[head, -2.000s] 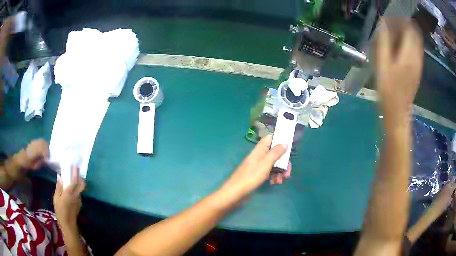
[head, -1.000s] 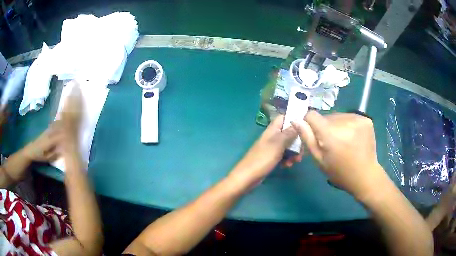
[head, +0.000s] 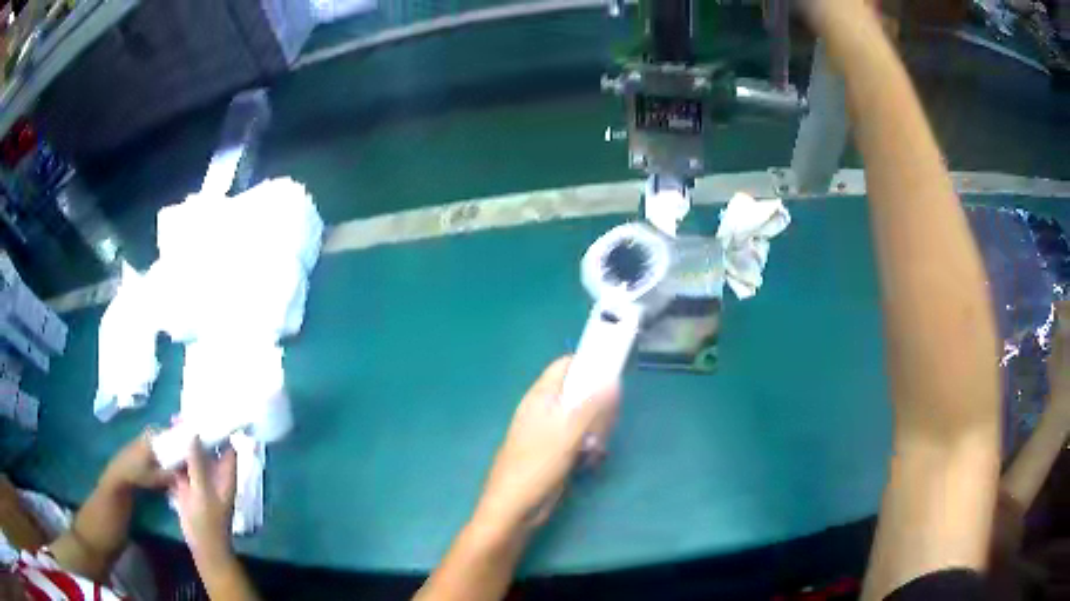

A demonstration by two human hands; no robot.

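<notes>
My left hand (head: 557,429) holds a white hair dryer body (head: 601,352) by its handle. Its round head with a dark ringed centre is slightly blurred and is at the front left of the press fixture (head: 683,311). The ram tip (head: 666,202) is above and behind the head, apart from it. The green and grey hand press (head: 669,112) stands over the far strip. My right arm is raised; my right hand (head: 835,14) is at the top edge, cut off and blurred, so its grip cannot be told.
A crumpled white cloth (head: 751,235) is right of the fixture. At left, a neighbour's hands (head: 200,481) work at white sleeves (head: 235,282), with a white handle (head: 249,484) beside them. A shiny plastic bag (head: 1021,282) and another person's arm are at right.
The dryer has come off the fixture towards the left in my left hand. My right hand has gone from the handle up to the top edge. The dryer lying at left is gone from its place.
</notes>
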